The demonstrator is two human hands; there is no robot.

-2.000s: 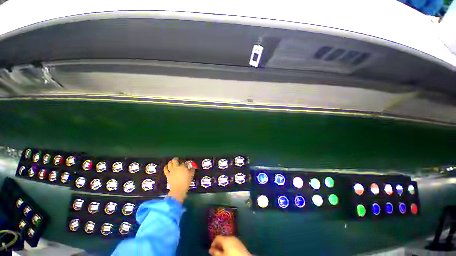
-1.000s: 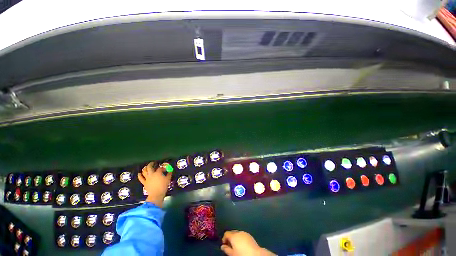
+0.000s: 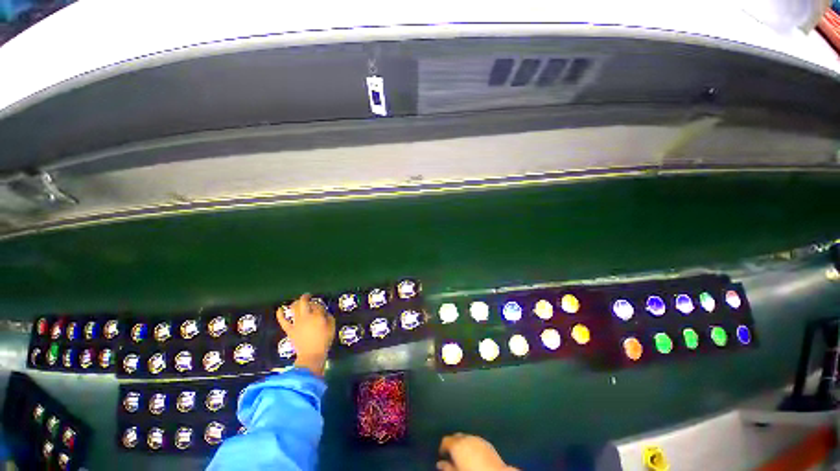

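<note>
My left hand [image 3: 309, 329], in a blue sleeve, is over the left part of a black ten-place tray [image 3: 364, 317] with metallic, patterned round units. Its fingertips are at a unit in the top row and hide part of it; whether they pinch anything cannot be told. My right hand [image 3: 472, 453] is at the bottom edge, partly cut off, right of the parts box. Its fingertips are close together; whether something is between them cannot be told. The small black parts box [image 3: 381, 407] holds a tangled red-pink mass.
More trays of metallic units [image 3: 190, 345] lie to the left, one tilted at the far left. Two trays with lit coloured units [image 3: 512, 335] lie to the right on the green belt [image 3: 414, 239]. A black stand and white cabinet are at the near right, below the grey hood.
The view has shifted. My left hand stays over the same tray; the green light at its fingertips is gone. My right hand has moved off the parts box to its right. Lit units changed colour.
</note>
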